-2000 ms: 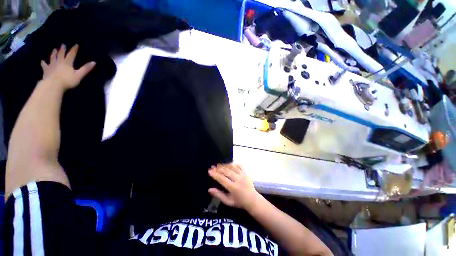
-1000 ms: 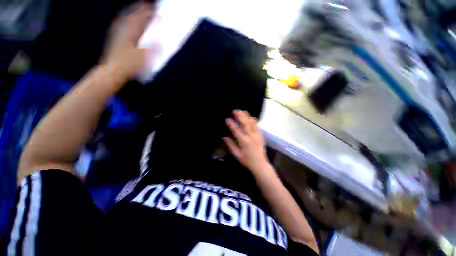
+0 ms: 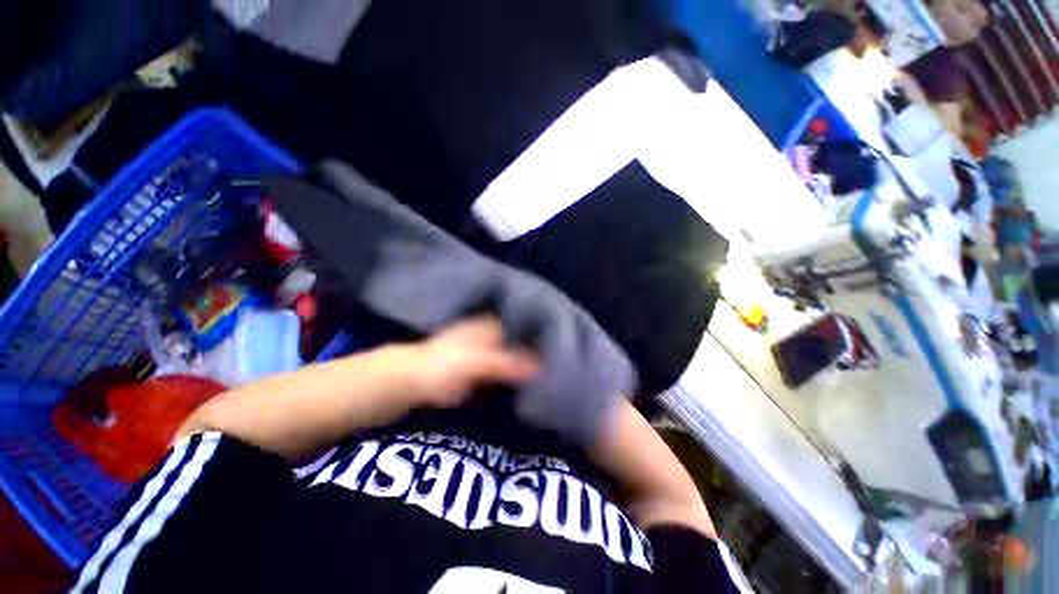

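Note:
A grey fabric panel [image 3: 447, 273] is held up in front of my chest, one end trailing left over the blue basket. My left hand [image 3: 482, 354] is blurred, with its fingers closed at the panel's lower edge. My right hand [image 3: 606, 427] is mostly covered by the panel's right end; only the part near the wrist shows, so its grip is hidden. A black fabric panel [image 3: 627, 267] lies on the white table, its lower part behind the grey panel.
A blue plastic basket [image 3: 70, 313] with red and white scraps is at left. A dark fabric pile [image 3: 453, 93] is at the top. The sewing machine [image 3: 917, 290] stands at right, with a yellow-orange round item [image 3: 755, 317] and a dark flat phone-like object [image 3: 807, 350] on its bed.
The view has swung left, bringing the basket into sight. The grey panel has appeared at my hands. My left hand has come from the upper left to my chest; my right hand has left the black panel.

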